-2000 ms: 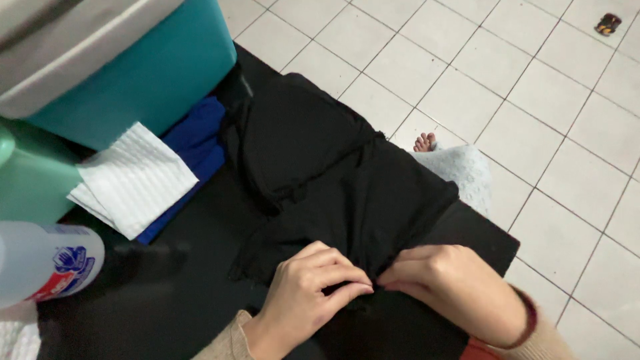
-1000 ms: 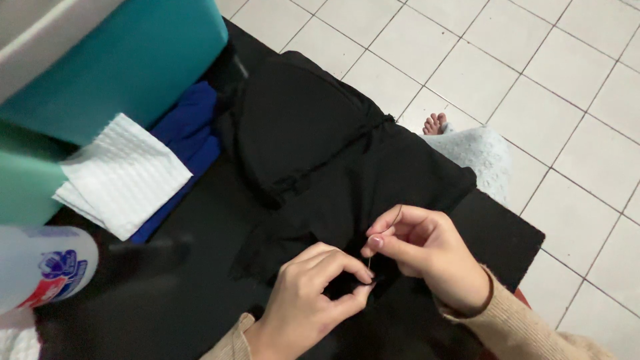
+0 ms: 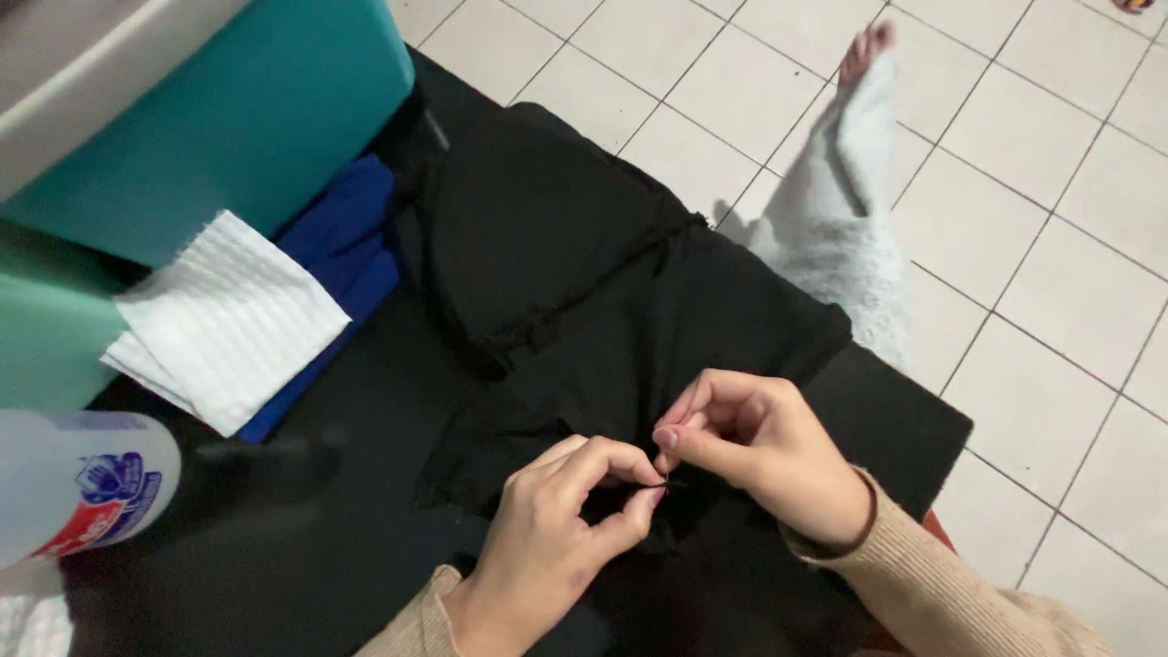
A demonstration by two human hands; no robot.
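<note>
A black garment with a rounded, cup-like panel lies across the black tabletop. My left hand pinches a small fold of its black fabric between thumb and index finger, at the garment's near edge. Just right of and above it, my right hand has thumb and fingertips closed on a thin, needle-like object, whose lower end meets the pinched fold. Any thread is too fine to make out.
At the left are a teal container, a light green container, a white folded cloth over blue fabric, and a labelled plastic bottle. Beyond the black table's edge, a leg in pale fabric rests over the tiled floor.
My right hand was beside the left at the fabric, rose slightly with the thin object, and is now close to the fold again. The leg beyond the table is now more extended.
</note>
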